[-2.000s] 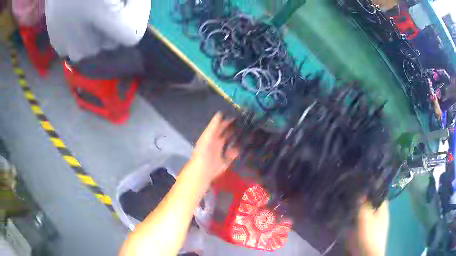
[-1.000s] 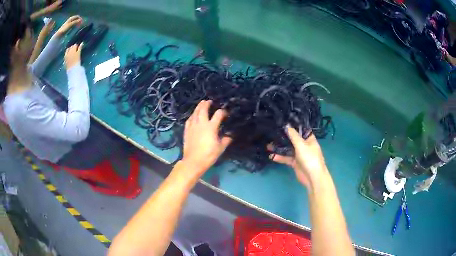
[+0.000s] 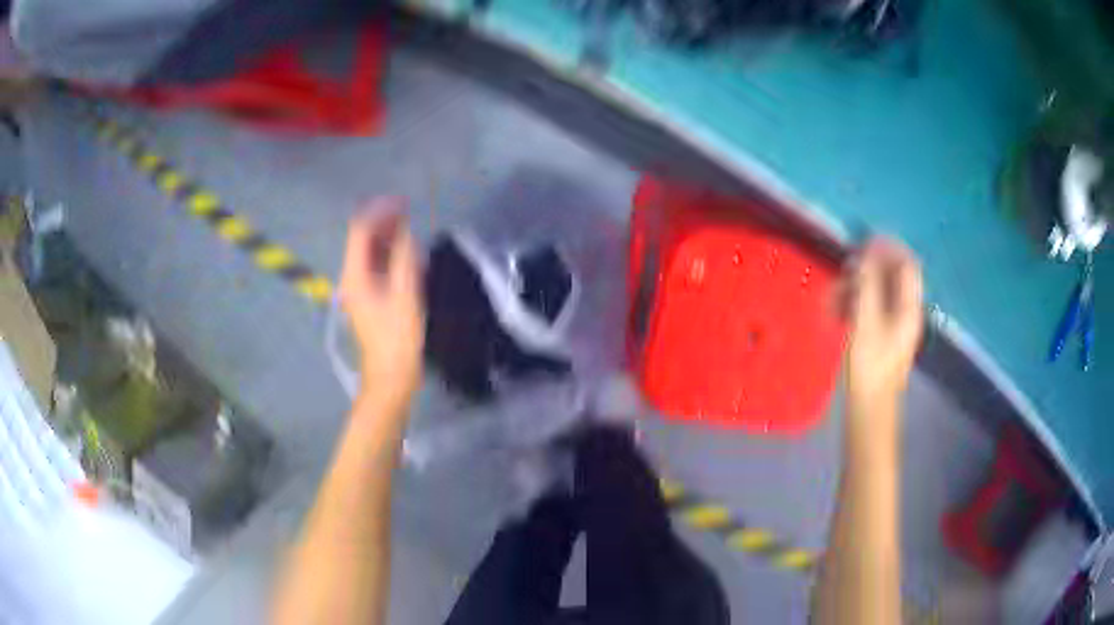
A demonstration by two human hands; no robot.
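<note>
The view is blurred. My left hand (image 3: 384, 299) is raised over the floor at the left side of a milky plastic bag (image 3: 525, 320), empty, its fingers loosely apart. Dark pieces (image 3: 458, 324) show in the bag. My right hand (image 3: 883, 293) is near the bench edge, just right of a red plastic stool (image 3: 745, 330); its fingers are bent and a little apart, with nothing visible in them. The pile of black crescents (image 3: 782, 17) lies on the teal benchtop (image 3: 782, 116), cut off by the top edge.
Blue-handled pliers (image 3: 1074, 327) lie on the bench at the right, below a white press part (image 3: 1080, 202). Another red stool (image 3: 1002, 507) stands lower right, and one (image 3: 324, 92) upper left beside a seated person's clothing. Yellow-black tape (image 3: 232, 228) crosses the floor. My dark-clothed legs are below.
My hands have left the black pile on the bench and moved apart, empty. The view has turned down to the floor, bringing the bag and the red stool more into view.
</note>
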